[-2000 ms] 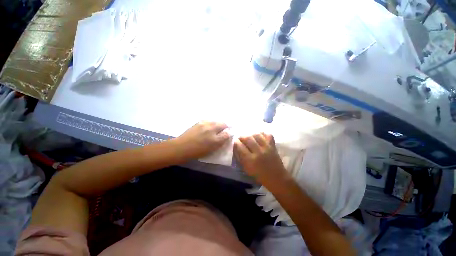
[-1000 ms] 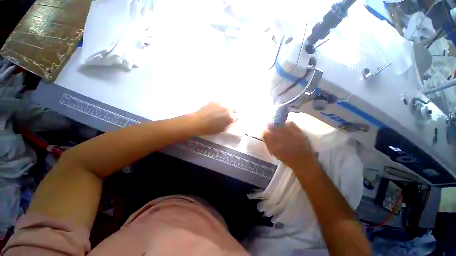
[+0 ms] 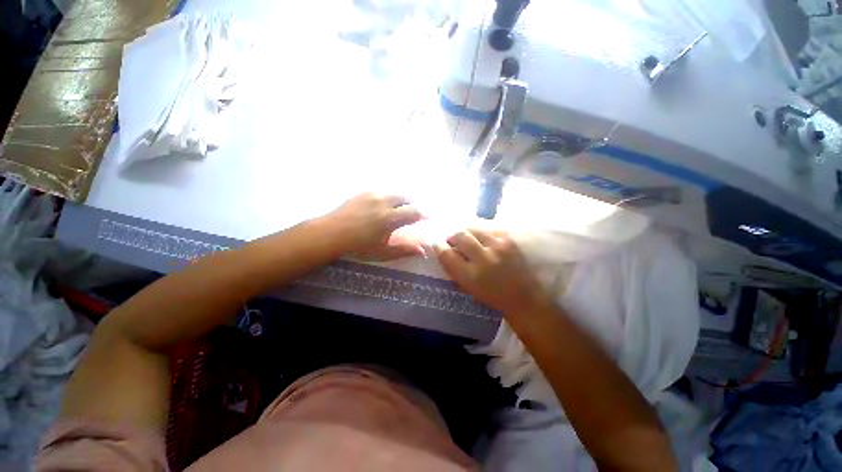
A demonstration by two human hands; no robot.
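Observation:
My left hand (image 3: 377,226) is low over the bright table, left of the needle area, its thumb and fingers pointing right. My right hand (image 3: 487,267) is bent just in front of the sewing machine head (image 3: 591,138), its fingertips close to my left hand's. Glare washes out the fingertips and the small white cloth that seems to lie there, so its edges and any grip are unclear. The presser foot and needle are hidden in the glare below the metal part (image 3: 489,195). A bundle of layered white pieces (image 3: 628,313) hangs off the table, right of my right forearm.
A fanned stack of white pieces (image 3: 171,97) lies at the table's upper left, by a brown taped carton (image 3: 55,101). The grey ruler-marked edge (image 3: 378,288) runs below my hands. Pale cloth heaps lie at far left. A blue cloth (image 3: 785,429) is at lower right.
The white piece that hung over the table edge two seconds ago no longer shows there. My hands moved apart, then came close together again. The camera view has shifted.

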